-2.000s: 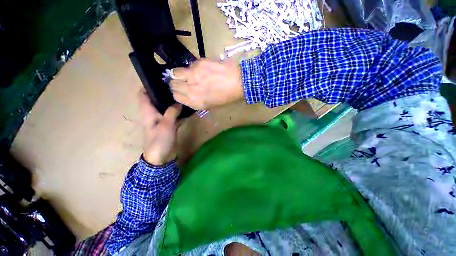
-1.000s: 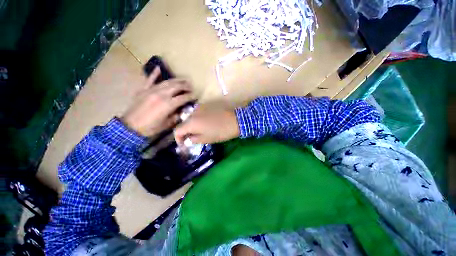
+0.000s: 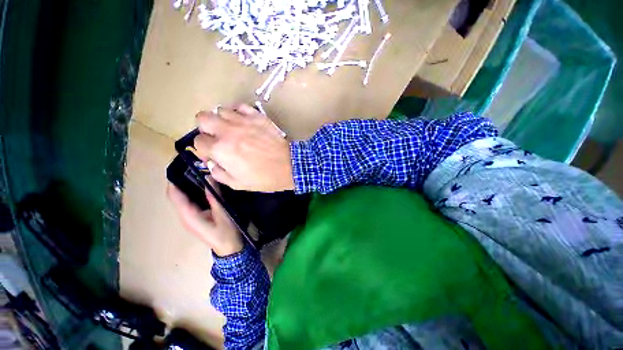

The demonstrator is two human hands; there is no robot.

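A black housing (image 3: 266, 213) lies tilted in front of the green apron, its near end against the apron. My left hand (image 3: 208, 217) holds it from below and left, thumb on its side. My right hand (image 3: 244, 149) is over the far end, fingers bent at the narrower black cover (image 3: 186, 141), which stands slightly apart from the housing. Small white and metallic details show between them under the right fingertips. Whether a lead is pinched there cannot be told. A pile of white connector leads (image 3: 280, 31) lies beyond the hands.
Brown cardboard bench (image 3: 160, 253) lies under the work. A dark green belt (image 3: 65, 137) runs along the left, with black shiny units (image 3: 123, 318) at the lower left. A translucent green bin (image 3: 580, 75) and an open cardboard box (image 3: 454, 58) stand at the right.
The view has shifted. My left hand has gone from the top of the housing to its lower left side. My right hand has moved to the far end. The cover stands at a changed angle.
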